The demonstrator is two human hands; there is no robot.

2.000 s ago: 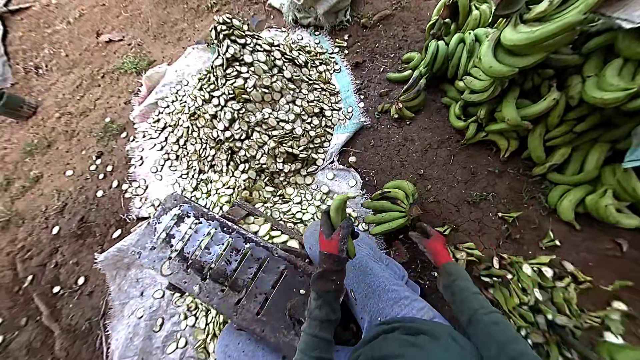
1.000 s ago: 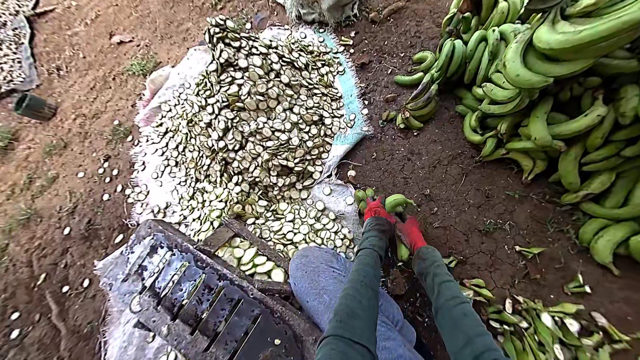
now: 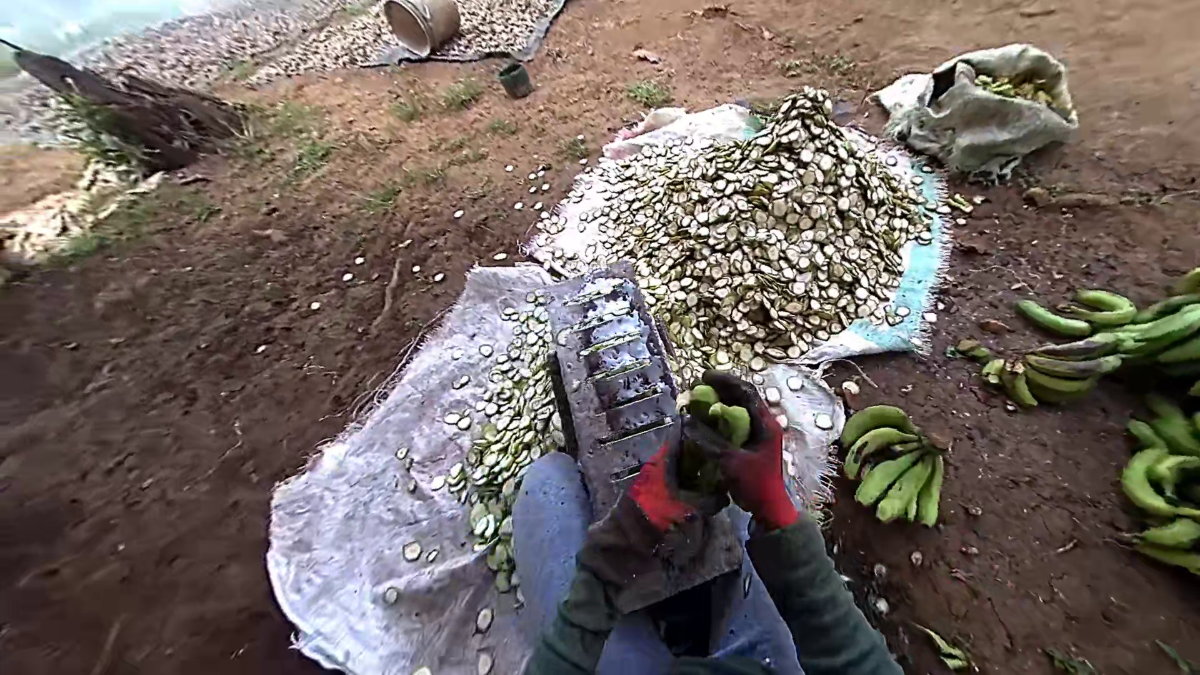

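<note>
Both my hands wear red and dark gloves and meet over the near end of a multi-blade slicer board (image 3: 623, 375). Green bananas or plantains (image 3: 717, 417) are gripped between my left hand (image 3: 670, 483) and my right hand (image 3: 750, 445); the fingers partly hide them. The board slants away between my knees, with several crosswise blades. Round slices (image 3: 506, 441) lie to its left, and a large heap of slices (image 3: 750, 216) rises beyond it. A green bunch (image 3: 895, 459) rests on the soil right of my right hand.
Pale woven sheets (image 3: 375, 562) lie under the slices. More green bunches (image 3: 1162, 337) are at the right edge. A stuffed sack (image 3: 984, 112) stands at the back right. A bucket (image 3: 422, 23), a small dark container (image 3: 515, 81) and a stump (image 3: 131, 108) are farther back.
My hands have moved from the bunch on the soil to the slicer board and now hold green fruit over it. The view has swung left and up.
</note>
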